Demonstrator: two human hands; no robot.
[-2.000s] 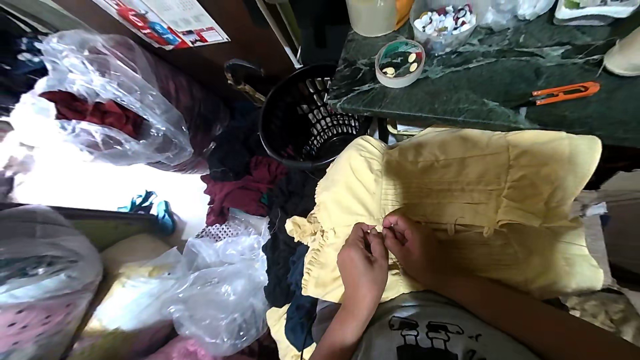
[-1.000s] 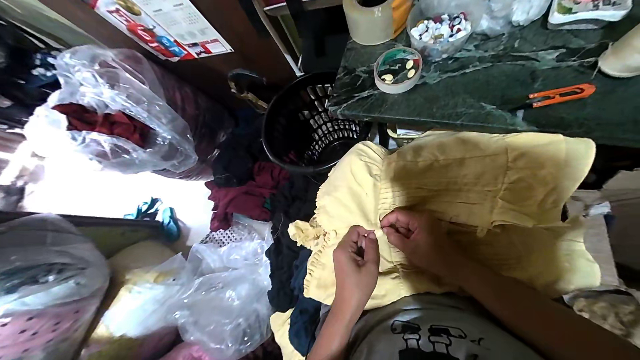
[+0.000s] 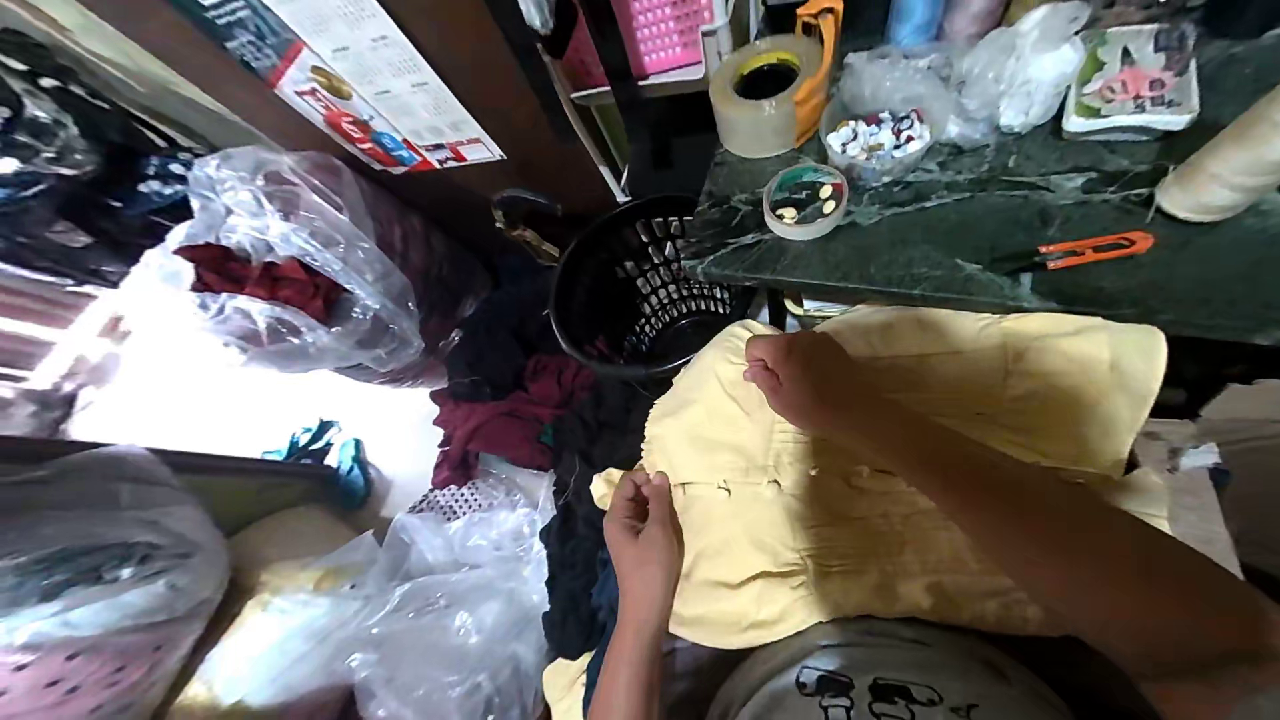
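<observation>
A pale yellow garment (image 3: 930,540) with gathered seams and a frilled edge lies spread across my lap, just below the stone counter. My left hand (image 3: 643,530) pinches its left edge between thumb and fingers, beside a bunched bit of the cloth. Farther up, near the garment's upper edge, my right hand (image 3: 800,378) is closed with the fingertips together; whether it grips thread or a needle is too small to tell. Small loops or slits run in a row along the cloth between the hands.
On the dark green marble counter (image 3: 900,235) are orange thread snips (image 3: 1095,250), a tape roll holding buttons (image 3: 805,202), a tub of buttons (image 3: 878,140), wide clear tape (image 3: 765,95) and a thread cone (image 3: 1225,165). A black plastic basket (image 3: 575,320) stands beside it. Filled plastic bags (image 3: 440,620) lie left.
My hands were together at the middle of the garment and are now apart: the right has moved up and away, the left towards the garment's left edge.
</observation>
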